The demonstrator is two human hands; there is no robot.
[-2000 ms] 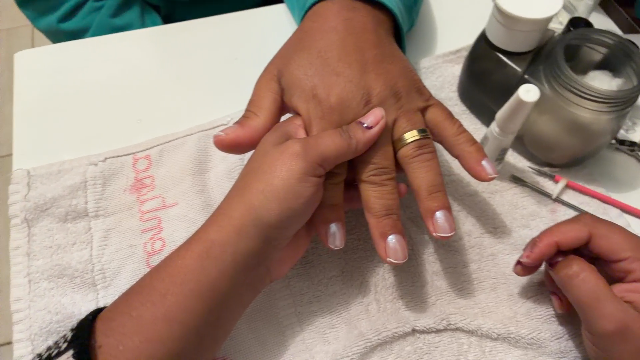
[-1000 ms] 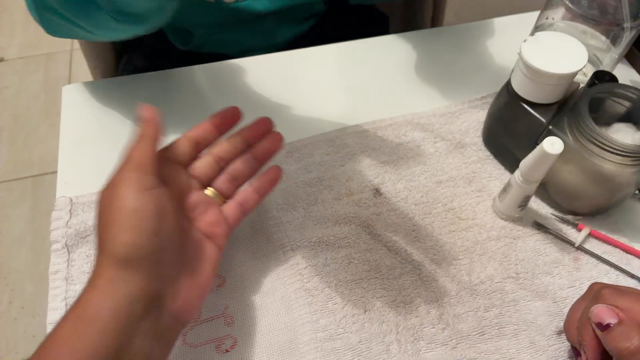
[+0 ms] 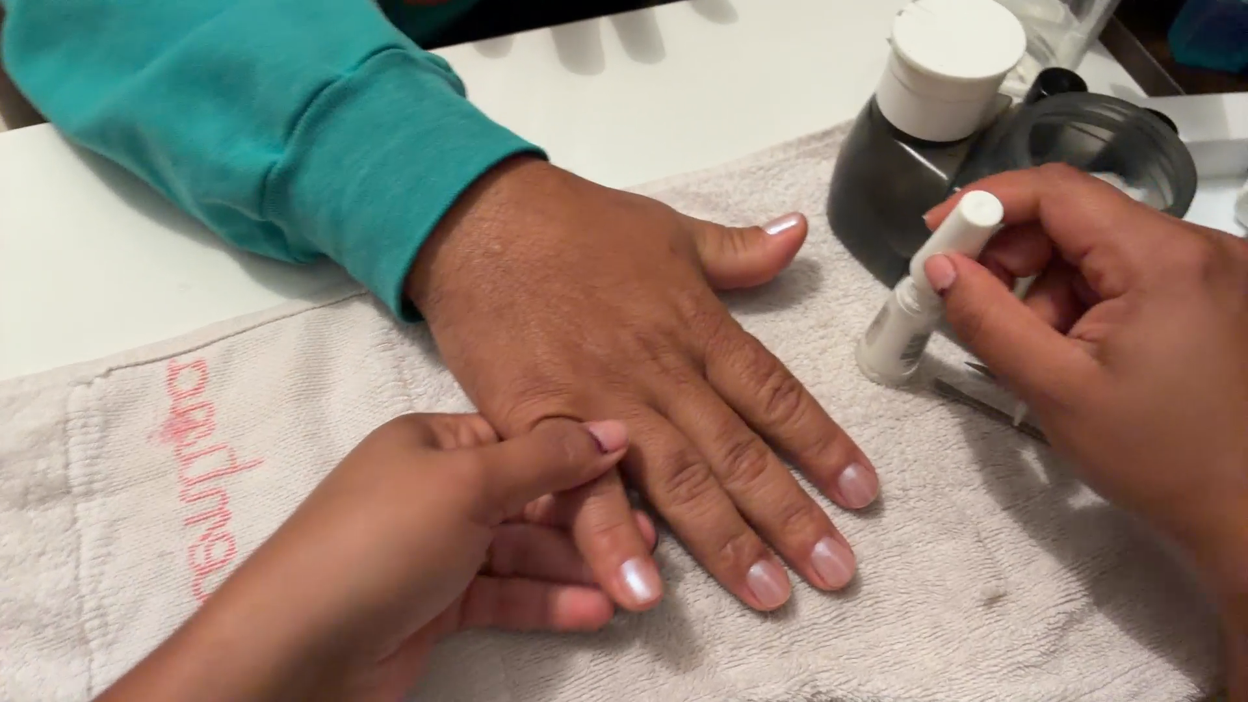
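Note:
Another person's hand, in a teal sleeve, lies palm down on a towel, fingers spread and nails painted a pale, shiny colour. My left hand grips it at the little finger, thumb on top and fingers underneath. At the right, my right hand has its thumb and fingers around the white cap of a small nail polish bottle. The bottle stands tilted on the towel; its cap is on the neck. Part of the cap is hidden by my fingers.
Behind the bottle are a dark bottle with a white lid and an open dark glass jar. Thin tools lie on the towel, partly under my right hand. Below the towel is a white table. The towel bears red stitched writing.
One second ago the other person's hand was off the towel, and a hand with a ring was raised at the left. Now a hand without a ring lies in my left hand. My right hand has reached the bottle.

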